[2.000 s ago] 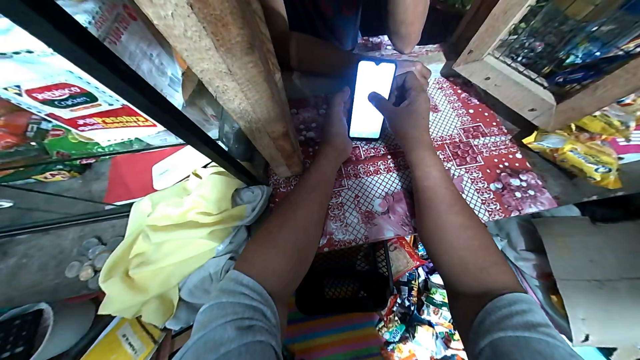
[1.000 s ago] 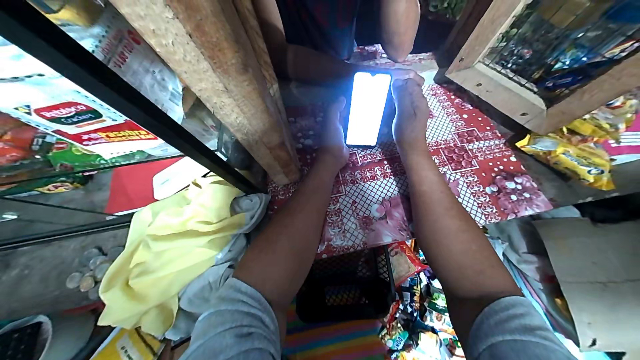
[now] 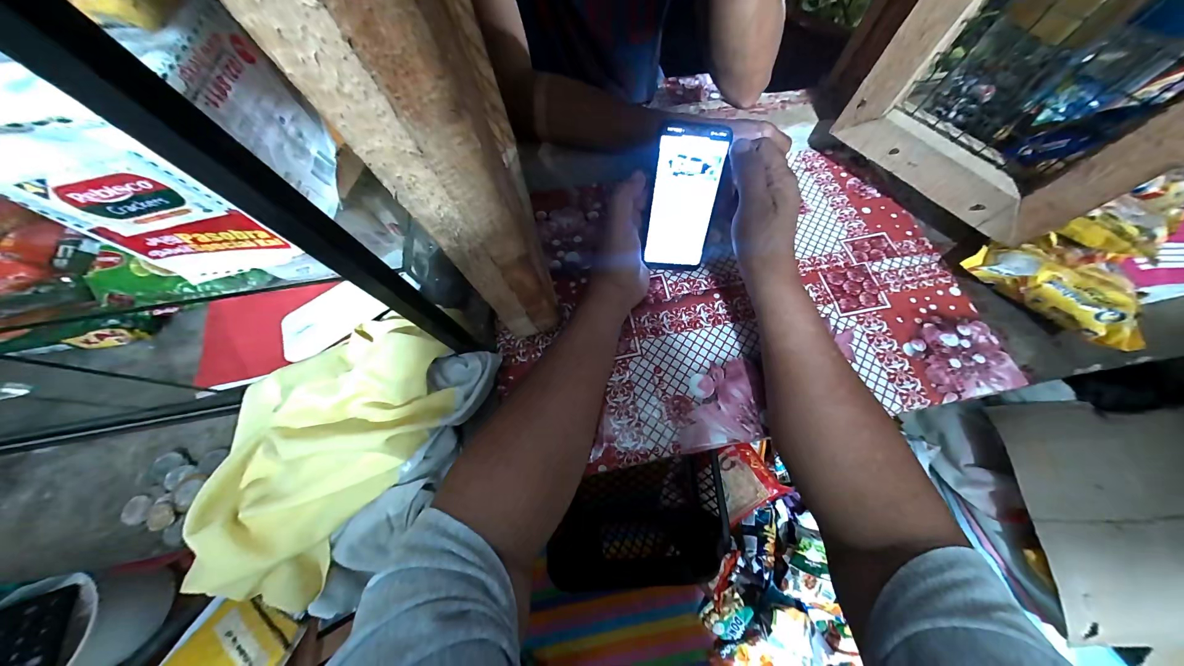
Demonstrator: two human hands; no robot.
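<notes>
A smartphone (image 3: 686, 199) with a bright, mostly white screen is held upright above a red and white patterned tablecloth (image 3: 694, 342). My left hand (image 3: 626, 236) is at the phone's left edge, its fingers largely hidden behind it. My right hand (image 3: 766, 203) is beside the phone's right edge, thumb up; whether it grips the phone cannot be told. Just behind the phone, another person's forearm (image 3: 592, 116) lies across the far side of the table, with that person's hand partly hidden by my right hand.
A wooden post (image 3: 416, 139) and glass case frame (image 3: 231, 176) stand at left, near yellow cloth (image 3: 324, 444) and coins (image 3: 171, 490). A black basket (image 3: 638, 546) and snack packets (image 3: 777, 573) lie below the table. A mesh-panelled wooden frame (image 3: 934, 166) stands right.
My right thumb was over the screen two seconds ago; it has moved off to the phone's right side. The screen now shows a small picture near its top.
</notes>
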